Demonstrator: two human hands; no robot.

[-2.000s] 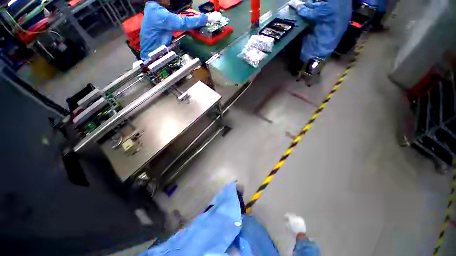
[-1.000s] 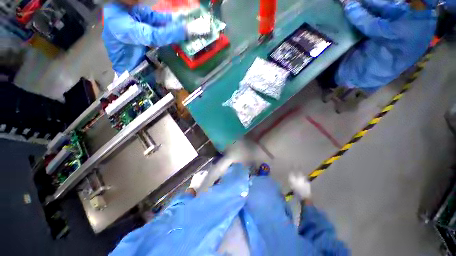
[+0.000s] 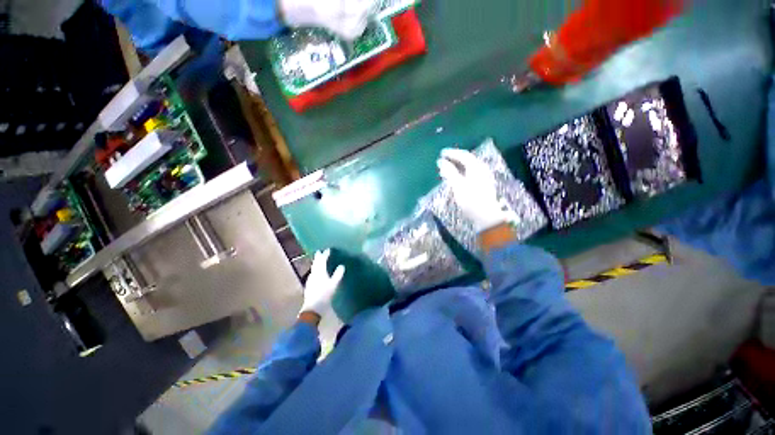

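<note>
My right hand (image 3: 476,191), in a white glove, is over a silvery bag of small parts (image 3: 510,200) on the green bench; whether it grips the bag cannot be told. A second silvery bag (image 3: 418,259) lies nearer my body, to the left. My left hand (image 3: 321,287), also gloved, is at the bench's left front corner with thumb and fingers apart, holding nothing that I can see. Two black trays of shiny pieces, one (image 3: 574,170) beside the bags and one (image 3: 650,140) further right, lie on the bench.
A conveyor rail (image 3: 161,223) with a populated board (image 3: 157,161) is at the left. Another person's gloved hand (image 3: 331,13) is at a green board (image 3: 327,58) over a red tray (image 3: 410,38). A red-orange post (image 3: 595,38) leans across the back. A blue sleeve (image 3: 722,234) is at the right.
The view has moved up to the green bench. My right hand has come from beside my body to over the bag. My left hand is now at the bench corner.
</note>
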